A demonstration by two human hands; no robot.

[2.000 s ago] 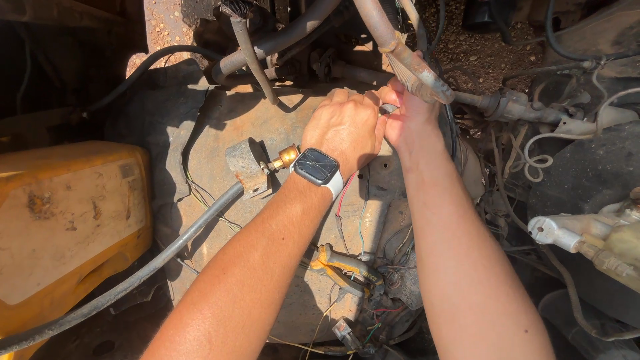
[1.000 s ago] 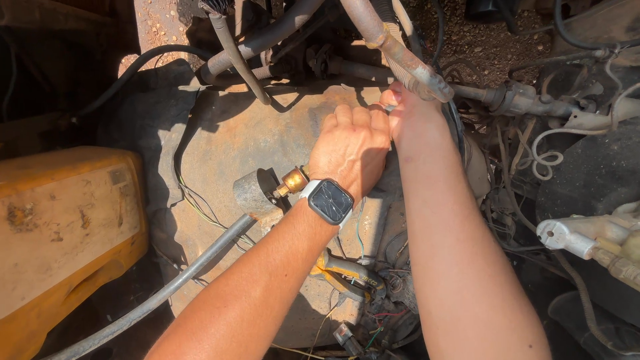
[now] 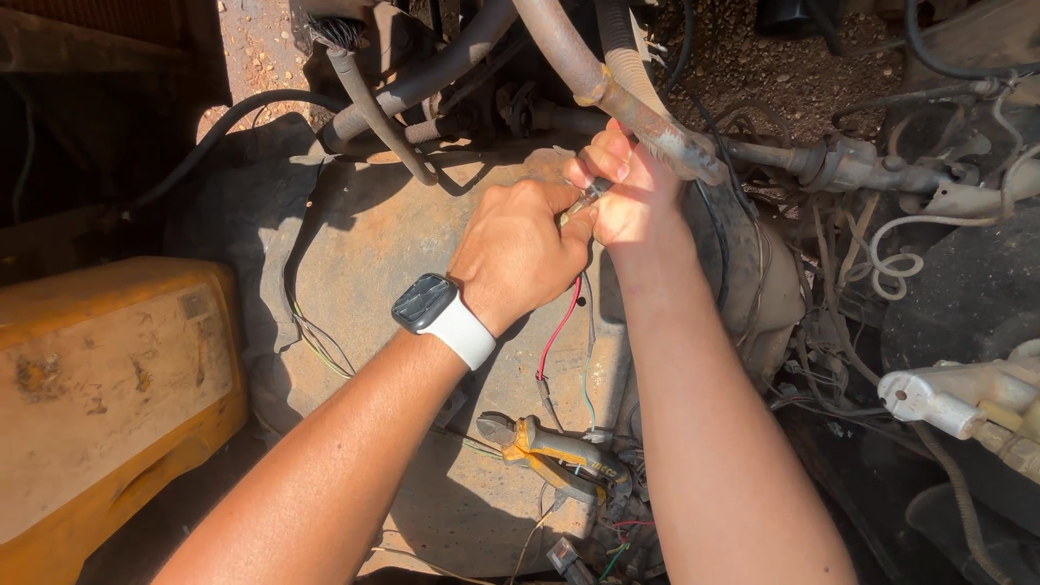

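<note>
My left hand (image 3: 520, 244), with a cracked smartwatch (image 3: 425, 301) on a white band at its wrist, pinches a small dark and pale connector piece (image 3: 587, 199) between thumb and forefinger. The fingers of my right hand (image 3: 638, 183) curl around the same piece from the other side, partly under a rusty pipe. Below my hands hang a red wire (image 3: 559, 331) and a thin green-blue wire (image 3: 587, 390). Yellow and grey Ingco diagonal cutters (image 3: 552, 457) lie with jaws apart on the dusty metal housing (image 3: 382, 244), beside a tangle of wires. What the fingertips do behind the piece is hidden.
A rusty pipe (image 3: 626, 101) and a corrugated hose (image 3: 626, 57) cross above my hands. A yellow case (image 3: 122, 390) stands at left. To the right are a metal shaft (image 3: 869, 166), a coiled white wire (image 3: 894, 260) and a silver metal fitting (image 3: 934, 402). A plug connector (image 3: 569, 561) lies at the bottom.
The grey hose and brass fitting seen near my left wrist earlier no longer show. My left hand has turned, and the small piece between my hands shows more plainly. The view has shifted somewhat.
</note>
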